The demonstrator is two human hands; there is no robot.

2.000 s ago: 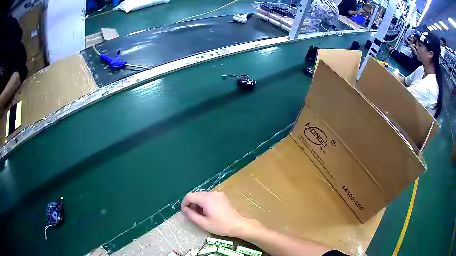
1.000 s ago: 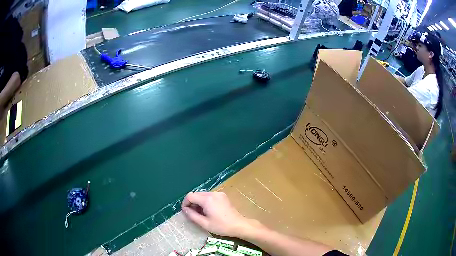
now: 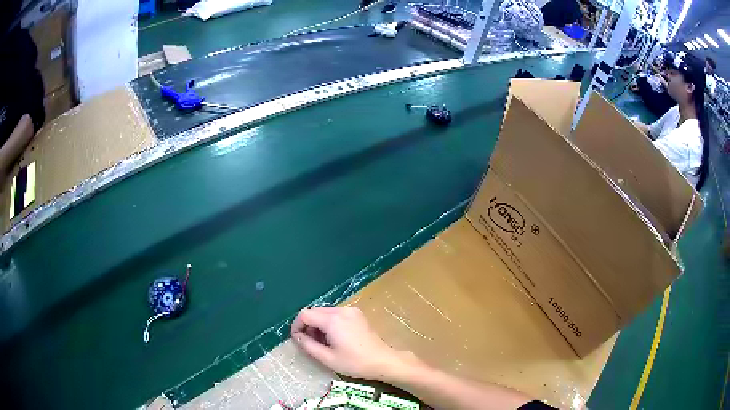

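My right hand (image 3: 340, 340) rests at the belt-side edge of the cardboard sheet (image 3: 432, 304), fingers loosely curled, with nothing visible in it. My left hand is not in view. Green battery cells (image 3: 352, 394) lie in a pile just below my right hand, cut off by the bottom edge. A round blue and dark circuit board assembly (image 3: 167, 297) lies on the green conveyor belt (image 3: 264, 216) at the lower left, with a white loop and a red lead. A dark round assembly (image 3: 438, 114) with a short lead lies farther up the belt.
An open carton (image 3: 560, 232) stands on the cardboard at right. A blue tool (image 3: 184, 96) lies on the dark surface beyond the belt. A person's arm (image 3: 16, 144) shows at far left, beside another cardboard sheet (image 3: 88, 152). A person in white (image 3: 680, 144) is at upper right.
The circuit board assembly has moved right and up along the belt. The farther dark assembly has moved the same way. My right hand has stayed in place.
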